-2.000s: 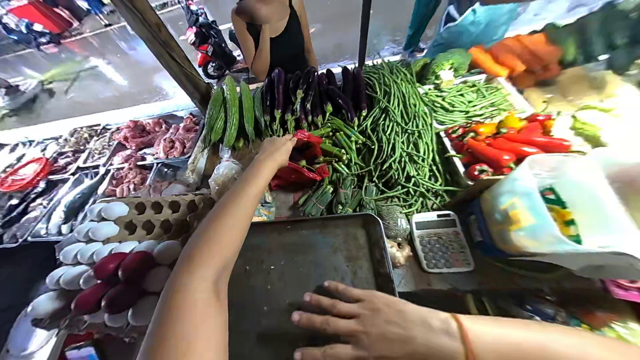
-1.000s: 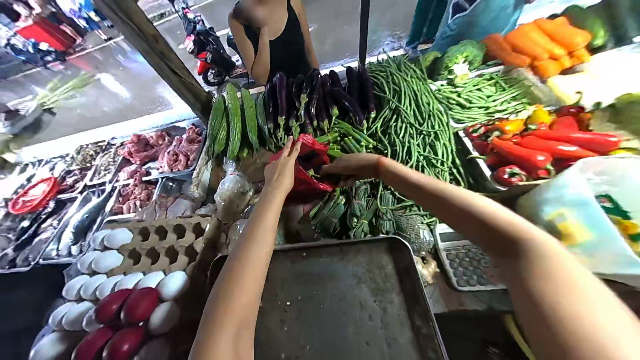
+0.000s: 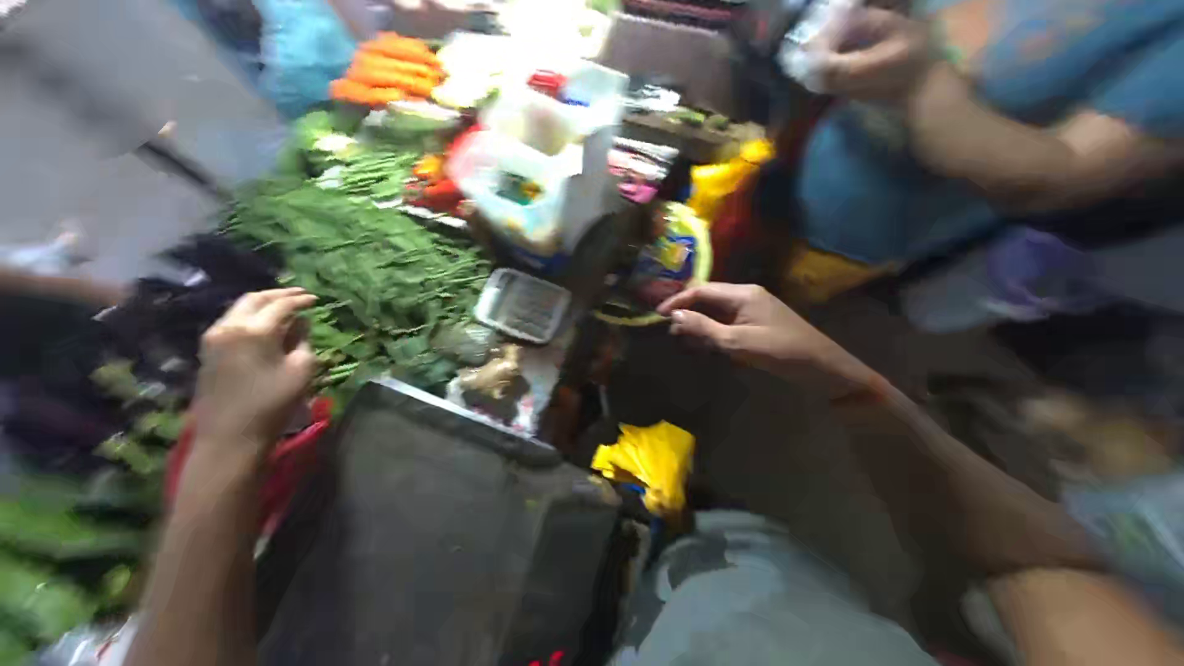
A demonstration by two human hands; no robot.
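My left hand point(image 3: 254, 361) is over the produce beside the metal tray point(image 3: 444, 518), its fingers curled; blur hides whether it grips anything. Just under that wrist shows a red plastic bag point(image 3: 294, 458). My right hand point(image 3: 726, 319) is out to the right near a round yellow-rimmed container point(image 3: 689, 245), thumb and fingertips close together; whether something small is between them cannot be told. Between the hands lie a heap of green long beans point(image 3: 356, 250), a calculator point(image 3: 524, 305) and a piece of ginger point(image 3: 495, 372). A yellow plastic bag point(image 3: 650, 462) hangs at the tray's right side.
Carrots point(image 3: 387, 69) and a white plastic container point(image 3: 592, 166) are at the back. Another person's arm point(image 3: 999, 139) reaches in at the upper right, a pale item in the hand. Dark eggplants point(image 3: 208, 277) lie at the left. My knee point(image 3: 758, 592) is low in front.
The view has swung far to the right and is blurred. My right hand has left the red bag and moved right, toward the yellow-rimmed container. My left hand remains near the red bag.
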